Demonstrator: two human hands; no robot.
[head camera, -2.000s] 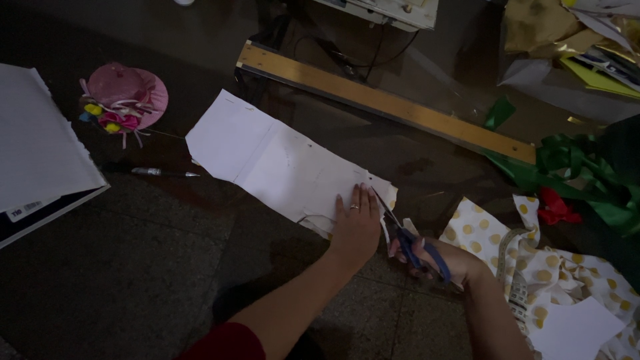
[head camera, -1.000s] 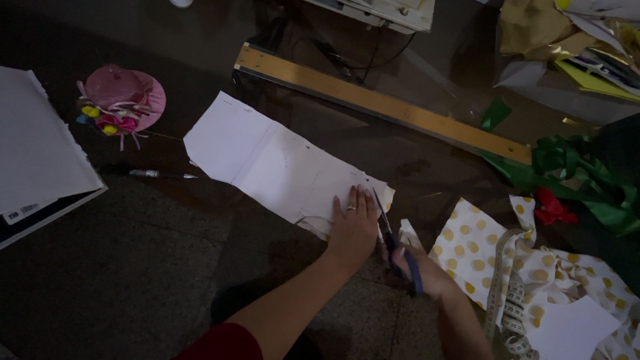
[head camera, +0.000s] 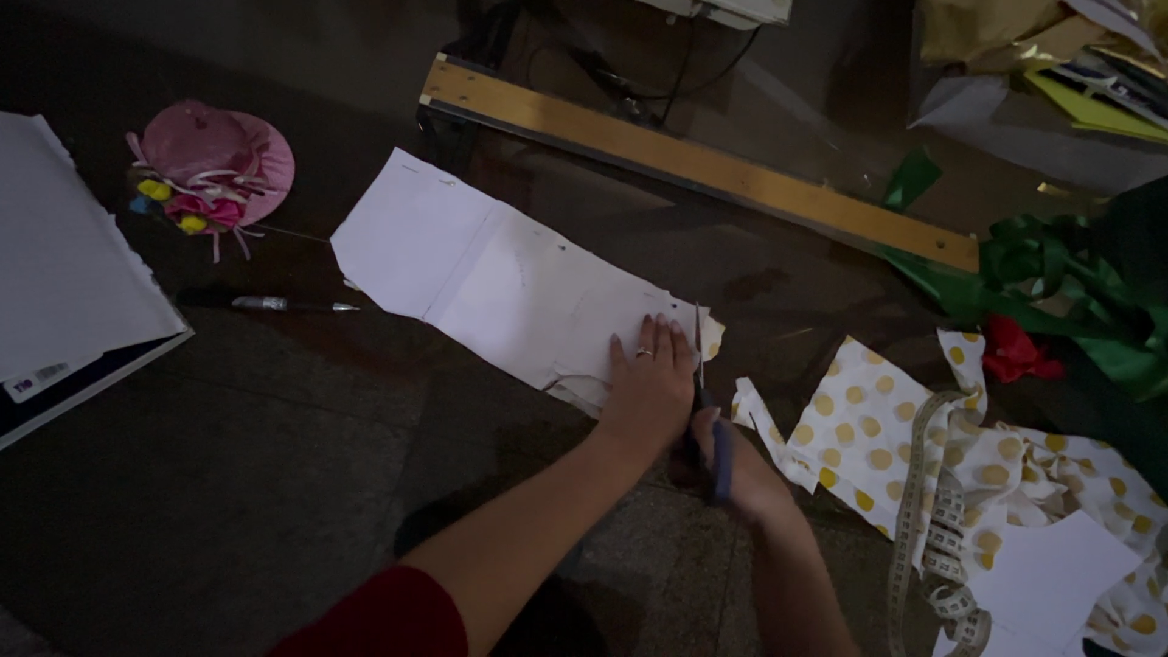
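Observation:
My left hand (head camera: 650, 388) lies flat, a ring on one finger, pressing down the right end of a white paper pattern (head camera: 493, 274). Polka-dot fabric (head camera: 714, 338) peeks out past the paper's right end. Scissors with blue handles (head camera: 721, 461) are gripped in my right hand (head camera: 744, 470), just right of my left hand, their blades pointing up along the paper's right end. A cut strip of dotted fabric (head camera: 771, 433) lies to the right of the scissors. How far the blades are parted cannot be told.
A wooden bar (head camera: 703, 160) crosses behind the paper. Left are a pink hat (head camera: 214, 169), a pen (head camera: 283, 304) and a white box (head camera: 82, 265). Right are yellow-dotted fabric (head camera: 862, 424), a tape measure (head camera: 912, 484), green ribbon (head camera: 1049, 274) and a red fabric piece (head camera: 1017, 351).
The scissors have turned from slanting to nearly upright along the paper's end. A strip of dotted fabric now lies apart, right of my right hand. My left hand has stayed on the paper.

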